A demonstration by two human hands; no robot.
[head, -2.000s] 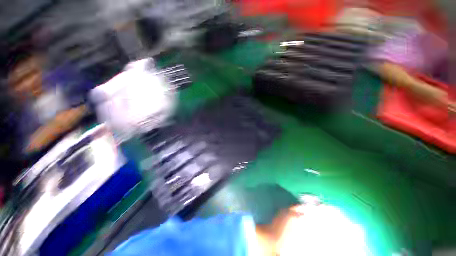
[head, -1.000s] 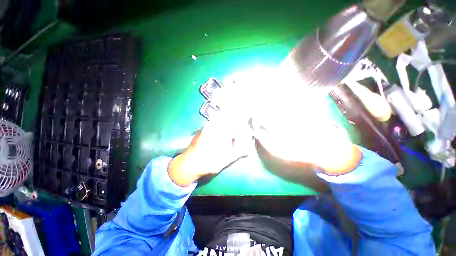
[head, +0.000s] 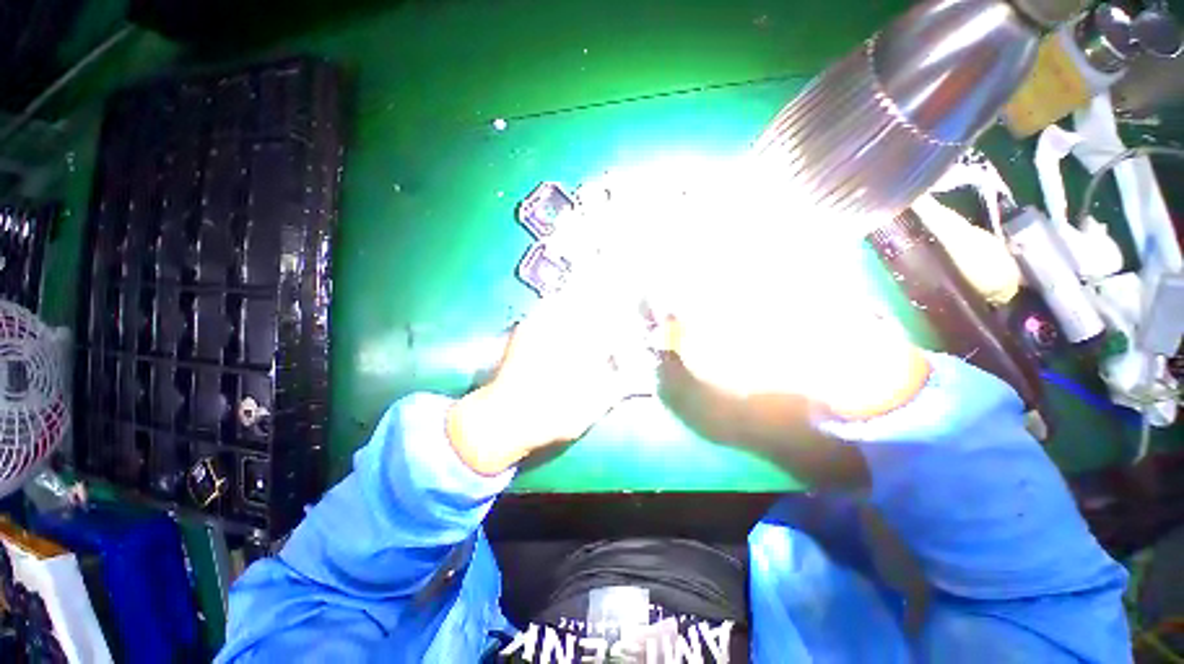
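My left hand (head: 545,376) and my right hand (head: 805,350) meet under the lamp head. Both are washed out by glare. A small dark speck shows between the fingertips, but I cannot tell what it is or which hand holds it. Two small square modules (head: 544,209) lie on the green mat (head: 429,260), just beyond my left hand, one behind the other. The ribbed metallic work lamp (head: 896,110) shines from the upper right, and its glare hides the mat around my fingers.
A black component tray (head: 208,272) stands at left, with a few parts in its near pockets. A white fan (head: 24,389) and blue bin (head: 136,571) are at far left. White plastic fittings (head: 1052,279) and a dark slim tool (head: 954,292) lie at right.
The blurred, turned view of the wider bench has given way to the lit work spot. Since one second ago, both hands stay together under the lamp, with only a small shift of view.
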